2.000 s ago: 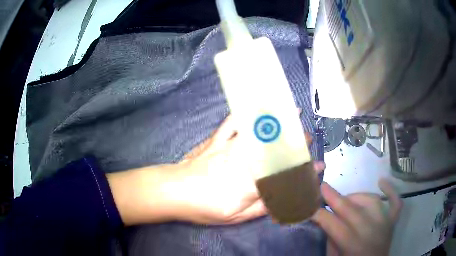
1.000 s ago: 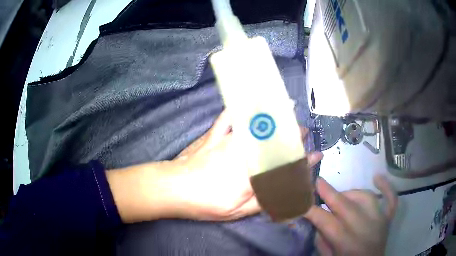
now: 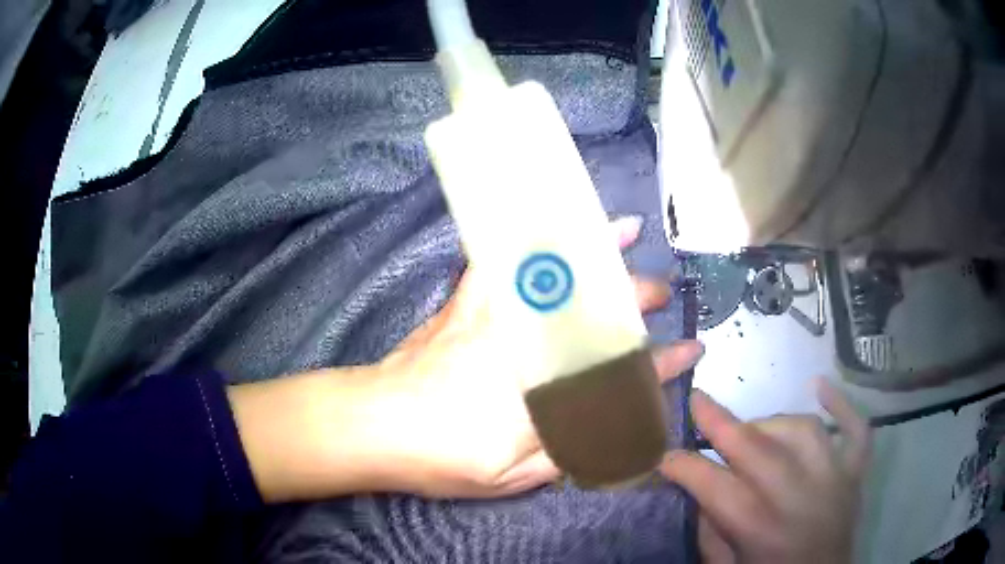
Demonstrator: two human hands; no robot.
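A large grey denim panel [image 3: 287, 209], wrong side up with a black seamed edge at the top, lies creased on the machine table. My left hand [image 3: 441, 397] lies flat on it with fingers spread towards the right edge; the lamp hides part of it. My right hand [image 3: 777, 474] is at the lower right, its thumb and fingers at the panel's right edge; whether it pinches the cloth is not clear. The white sewing machine head [image 3: 816, 132] stands at the right. The needle area is hidden.
A cream machine lamp [image 3: 529, 198] with a brown tip hangs in front of my left hand. A metal plate [image 3: 714, 289], small round parts and a bent metal loop [image 3: 849, 331] lie right of the cloth. The white table [image 3: 121, 121] shows at the left.
The lamp and machine head sit further left in the picture. My left fingers show more beyond the lamp and are more spread. The panel's folds have shifted.
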